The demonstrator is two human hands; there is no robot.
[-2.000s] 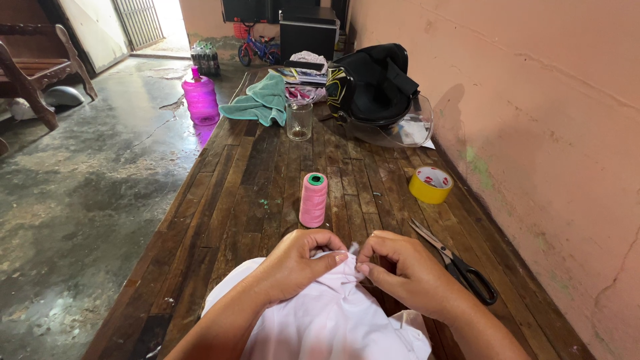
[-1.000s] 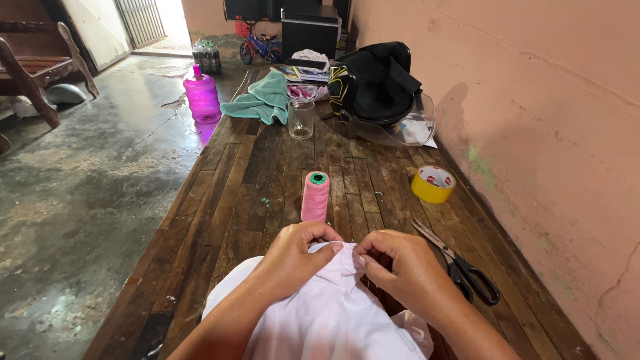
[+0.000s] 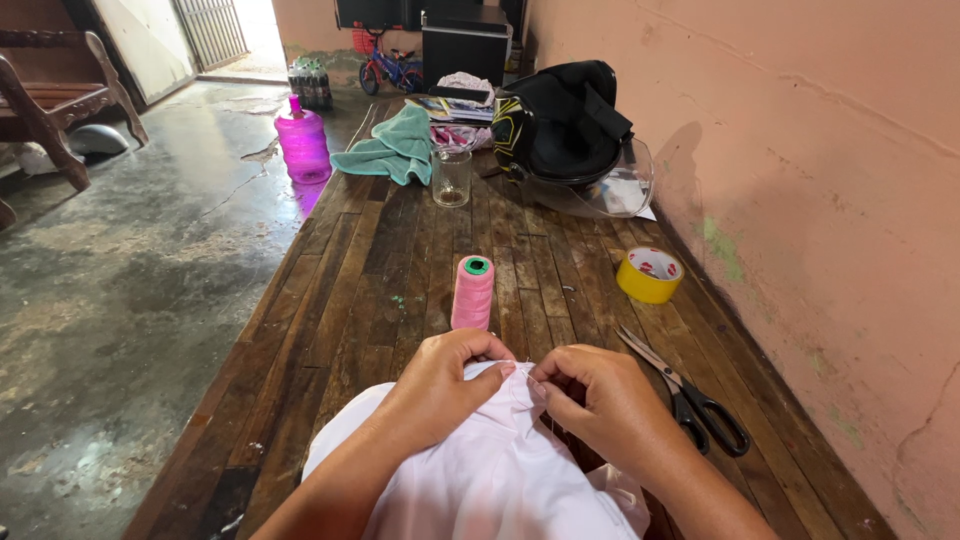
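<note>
White fabric point(image 3: 465, 465) lies bunched at the near end of the wooden table. My left hand point(image 3: 450, 382) pinches its upper edge between thumb and fingers. Just to the right, my right hand point(image 3: 592, 386) has thumb and forefinger closed on a thin, light thing at the cloth, a needle or thread; which one is too small to tell. A fine thread hangs below those fingers. Beyond my left hand stands a cone of pink thread point(image 3: 473, 296) with a green core. Scissors point(image 3: 679, 382) with black handles lie right of my right hand, blades slightly apart.
A yellow tape roll point(image 3: 649, 276) lies beyond the scissors, near the wall. Farther back are a glass jar point(image 3: 451, 180), a teal towel point(image 3: 394, 146), a black helmet point(image 3: 562, 127) with a clear visor, and stacked papers point(image 3: 457, 109). A pink water jug point(image 3: 302, 146) stands on the floor at left.
My right hand has moved slightly away from my left hand, and a thin, light line now shows between its fingers and the cloth. My left hand keeps its pinch on the fabric.
</note>
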